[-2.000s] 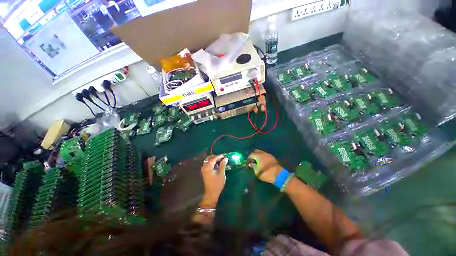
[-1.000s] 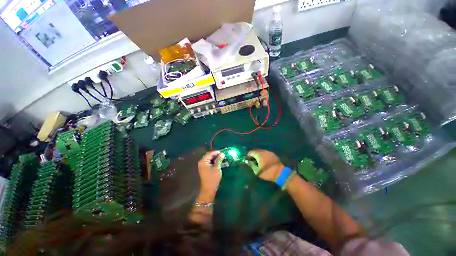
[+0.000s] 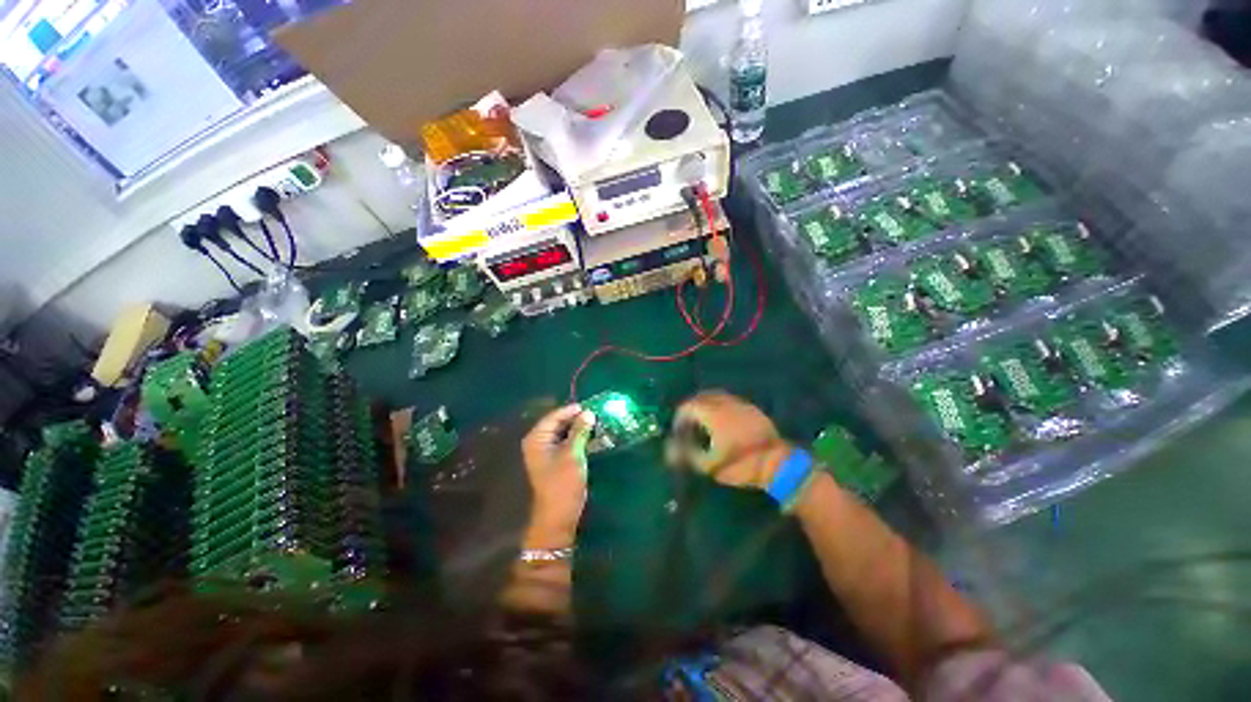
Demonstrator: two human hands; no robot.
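A small green circuit board point(image 3: 624, 424) with a bright white-green glow on its upper part is in front of me. My left hand point(image 3: 556, 453) grips its left edge with thumb and fingers. A thin red wire point(image 3: 634, 354) runs from the instruments to my left fingertips. My right hand point(image 3: 727, 439) is just right of the board, slightly apart from it, blurred, with fingers curled. I cannot tell whether it holds something small.
A power supply point(image 3: 531, 263) with red digits and a cream meter point(image 3: 634, 192) stand at the back. A rack of green panels point(image 3: 261, 466) is at left. A blister tray point(image 3: 899, 359) with boards is at right. A loose board point(image 3: 851, 464) lies beside my right forearm.
My right hand has come off the board's right edge, leaving a small gap. My left hand still holds the board, which remains lit. The camera view has shifted slightly.
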